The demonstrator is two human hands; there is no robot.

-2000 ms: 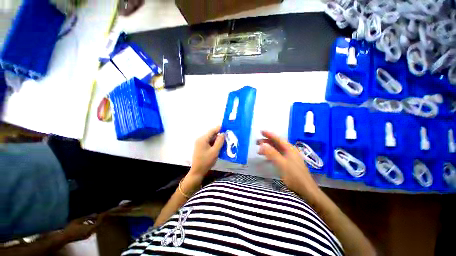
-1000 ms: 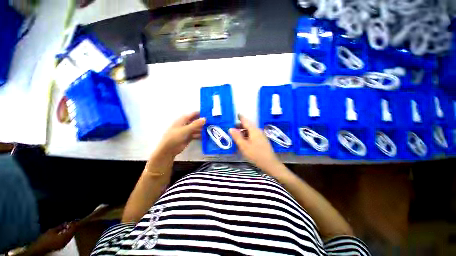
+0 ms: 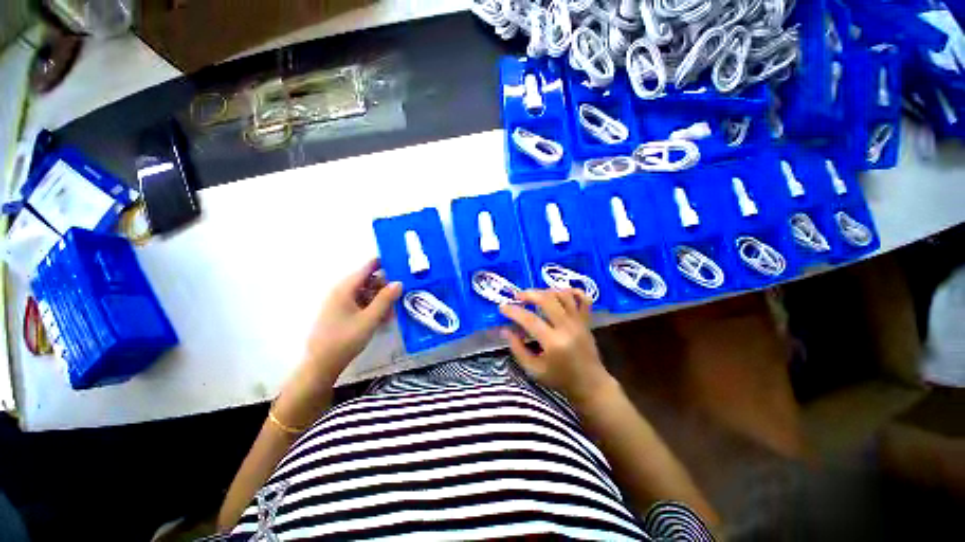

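A blue tray [image 3: 420,277] lies at the left end of the front row, with a white car charger [image 3: 416,253] above a coiled white cable [image 3: 431,312]. My left hand [image 3: 352,321] holds its left edge, thumb at the rim. My right hand [image 3: 556,337] is bent over the lower edges of the second and third trays, fingertips close to their cables; it grips nothing that I can see. The second tray [image 3: 490,246] stands just right of the first, with a narrow gap. Several filled trays continue right, side by side.
A stack of blue trays [image 3: 103,307] stands left. Behind it are printed cards [image 3: 79,193] and a dark phone [image 3: 166,178]. A clear bag [image 3: 312,106] lies on the dark strip. A white cable pile [image 3: 667,37] and more filled trays [image 3: 536,114] are at the back right.
The tray held in my hands has moved right to the left end of the row. My right hand has shifted onto the neighbouring trays. The view has swung right.
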